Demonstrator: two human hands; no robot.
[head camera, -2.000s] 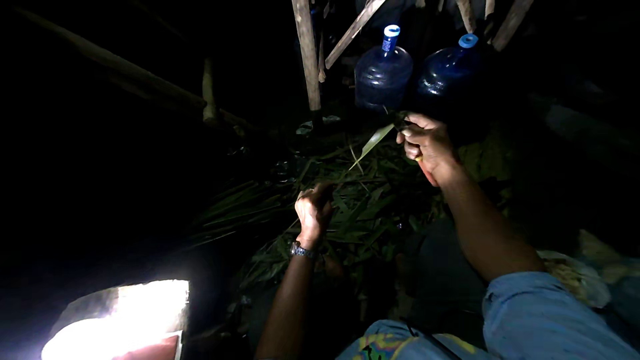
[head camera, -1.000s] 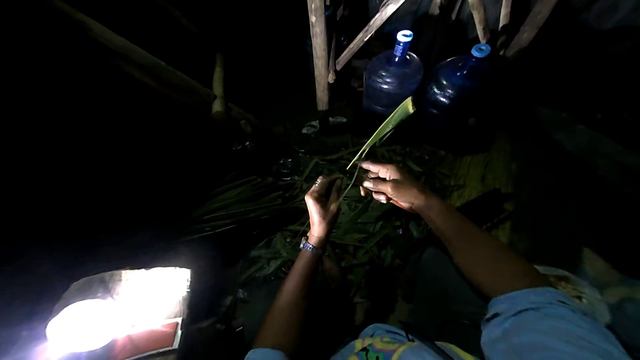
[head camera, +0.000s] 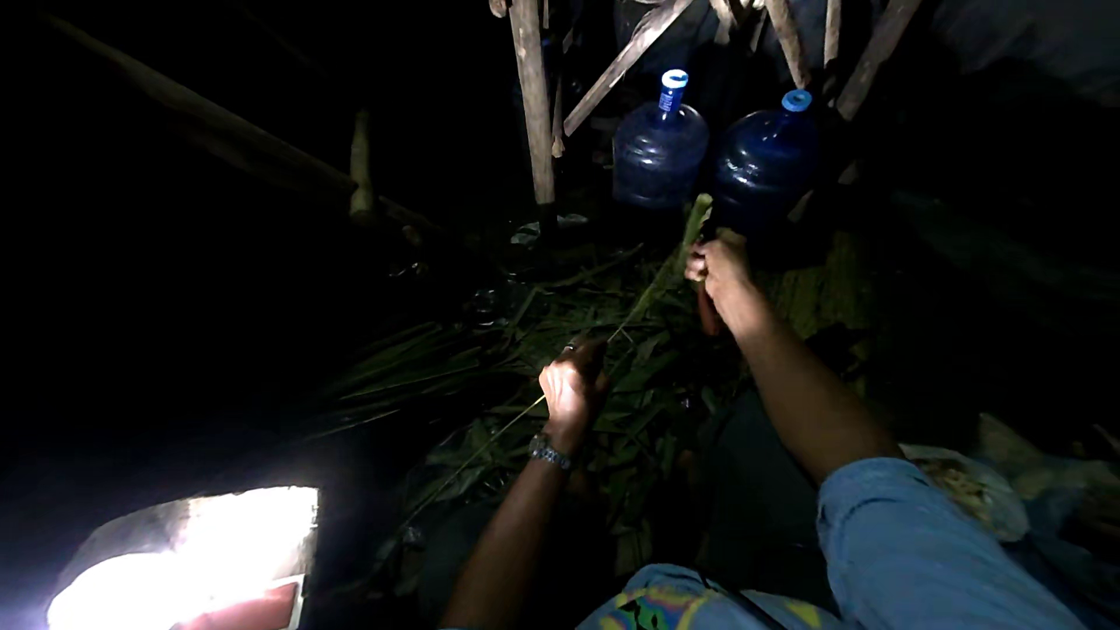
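My left hand (head camera: 573, 385), with a metal-band watch at the wrist, is closed on a thin leaf rib (head camera: 516, 418) that trails down to the lower left. From this hand the rib runs up to a long green leaf strip (head camera: 693, 223) beside my right hand (head camera: 722, 267). A reddish-orange handle (head camera: 708, 311) sticks out below my right fist; the rest of that tool is hidden in the dark. Beneath both hands lies a heap of cut green leaves (head camera: 647, 376).
Two blue water jugs (head camera: 661, 157) stand past my right hand, near wooden poles (head camera: 532, 105). A glaring light (head camera: 184, 560) is at lower left. A plastic bag (head camera: 971, 490) with pale contents lies at right. Long leaves (head camera: 402, 359) spread leftward.
My right hand has moved up and away from my left hand, where the two were close together a second ago. The leaf strip now lies lower, stretched between them.
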